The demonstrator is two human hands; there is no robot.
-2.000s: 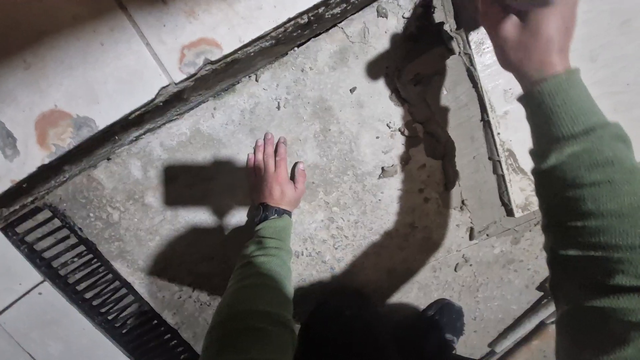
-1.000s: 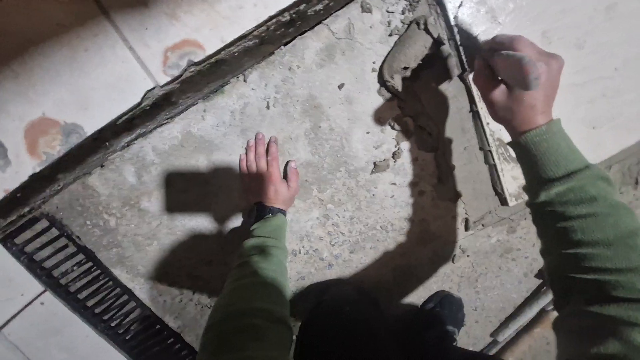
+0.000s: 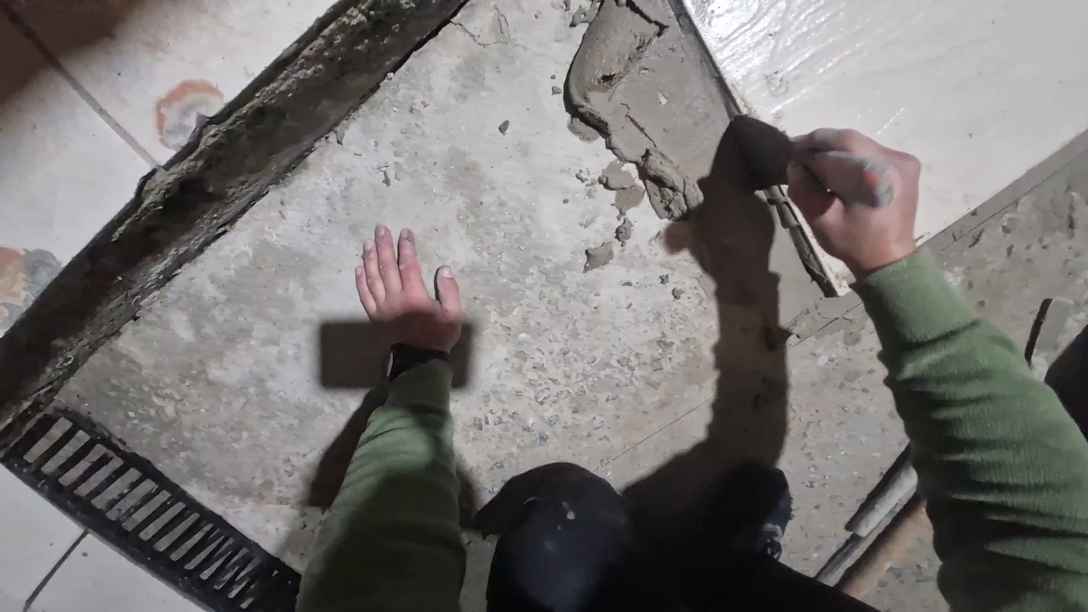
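My left hand [image 3: 404,293] lies flat with its fingers apart on the rough concrete floor [image 3: 510,255], a dark band at its wrist. At the right, my right hand [image 3: 863,191] is closed around the handle of a trowel [image 3: 759,153]. The trowel's dark blade is over the edge of a large pale tile [image 3: 918,85], beside a strip of wet grey mortar [image 3: 629,85]. Whether the blade touches the tile or the mortar I cannot tell. Small crumbs of mortar lie on the concrete left of the strip.
A raised, rough edge [image 3: 221,161] runs diagonally at the left, with floor tiles [image 3: 93,110] beyond it. A black slotted drain grate [image 3: 144,501] lies at the lower left. My dark-clad knee [image 3: 557,535] is at the bottom centre. Long narrow strips [image 3: 875,510] lie at the lower right.
My right hand with the trowel has come down from the top of the view along the tile's edge, uncovering more of the mortar strip. My left hand stays on the concrete.
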